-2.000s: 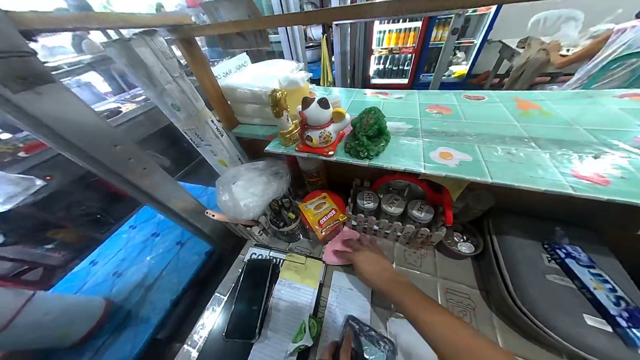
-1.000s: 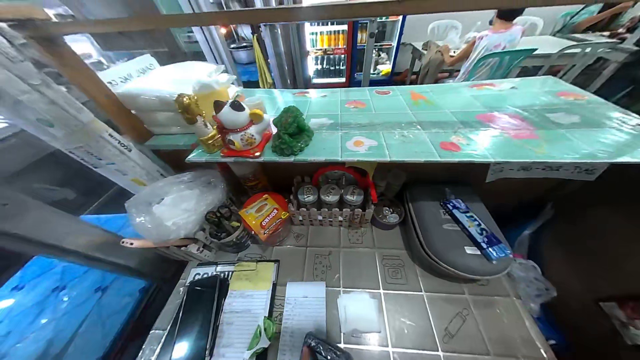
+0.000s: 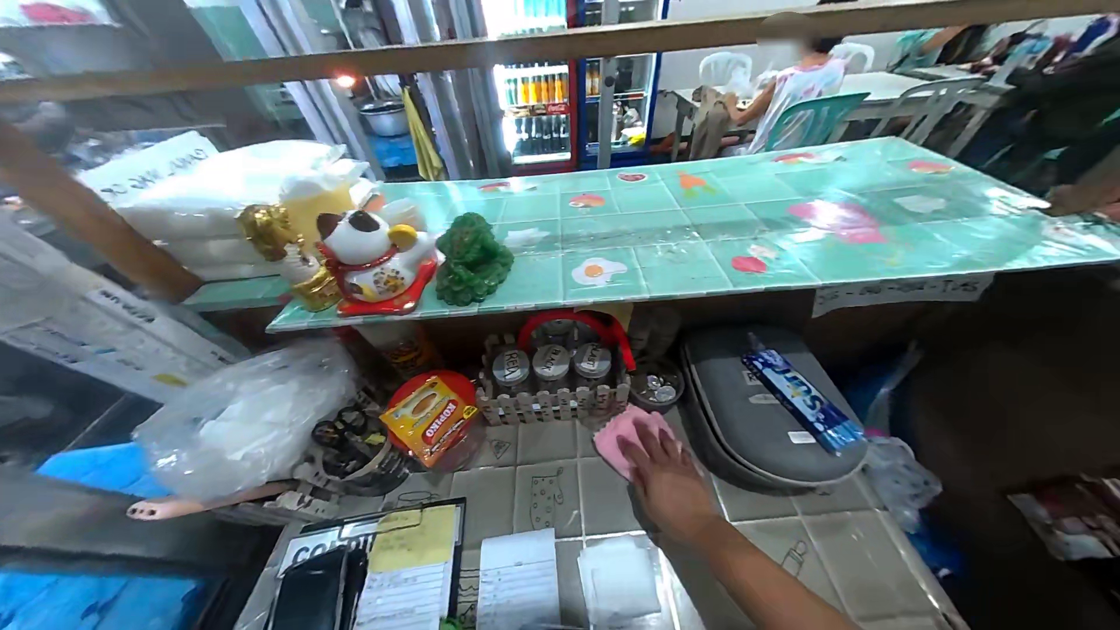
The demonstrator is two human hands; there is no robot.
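My right hand (image 3: 672, 483) presses a pink cloth (image 3: 632, 437) flat on the tiled counter (image 3: 547, 499). The cloth lies just in front of a small picket-fence holder (image 3: 560, 404) of silver-lidded jars and a dark bowl of coins (image 3: 656, 385). To its right rests a grey zippered case (image 3: 744, 420) with a blue packet (image 3: 803, 401) on top. Nearer the front are a white paper pad (image 3: 518, 577), a stack of white slips (image 3: 619, 579), a clipboard with yellow and lined paper (image 3: 411, 551) and a black phone (image 3: 308, 595). My left hand is out of the frame.
A raised shelf with green patterned covering (image 3: 682, 236) spans the back, holding a lucky cat figurine (image 3: 376, 262) and a green figurine (image 3: 472, 261). A Kopiko box (image 3: 430, 420), a cup of scissors and pens (image 3: 359, 451) and a plastic bag (image 3: 254, 420) stand left. A seated person (image 3: 805, 92) is beyond.
My right hand and the pink cloth, out of view one second ago, are back on the counter, now beside the grey case. Two seconds ago they were near the Kopiko box.
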